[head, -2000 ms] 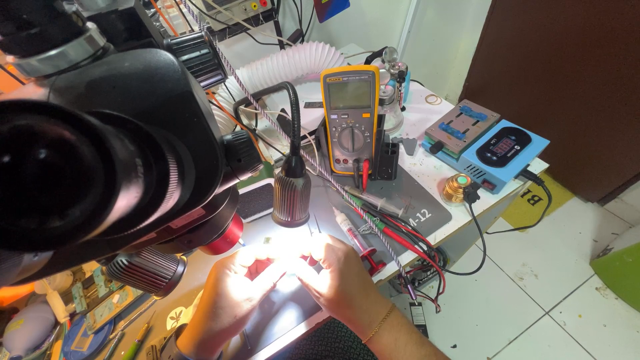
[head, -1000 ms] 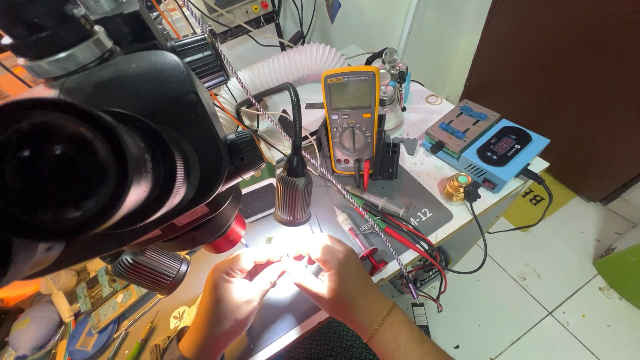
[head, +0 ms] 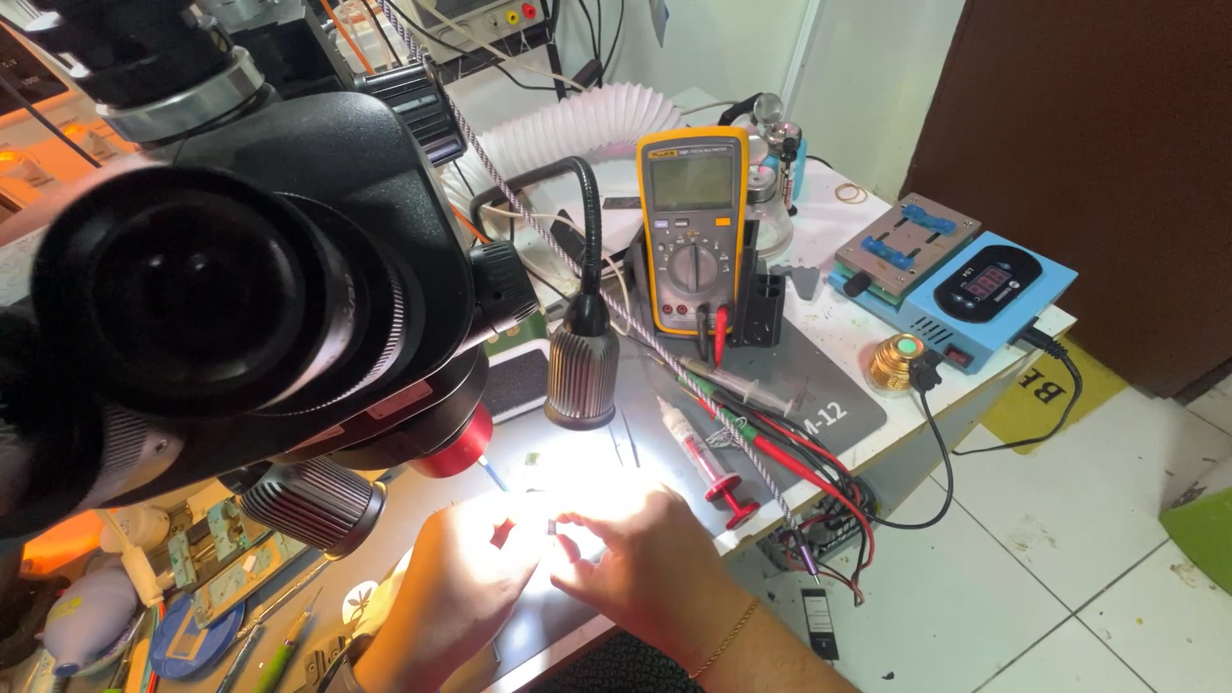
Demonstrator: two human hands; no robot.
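Observation:
Under the glare of a gooseneck lamp point(head: 581, 380), a small dark piece point(head: 552, 526) sits between the fingertips of both hands; what it is cannot be made out. My left hand point(head: 481, 558) is curled with its fingertips at the piece's left side, partly washed out by light. My right hand point(head: 630, 549), with a chain bracelet at the wrist, pinches at the piece's right side. Left of and above the hands stands a black stereo microscope point(head: 385, 241) with a red ring point(head: 454, 448). A syringe with a red plunger point(head: 703, 457) lies right of my right hand.
A yellow Fluke multimeter point(head: 695, 231) stands behind, its leads point(head: 789, 462) running over the bench's right edge. Farther right are a blue heating station point(head: 991, 298) and a brass-coloured coiled part point(head: 895, 361). Circuit boards point(head: 236, 558) and a green-handled tool point(head: 281, 664) lie at lower left.
The fingers of my right hand have spread a little, and the small dark piece now shows between the hands. Both hands stay at nearly the same spot under the lamp.

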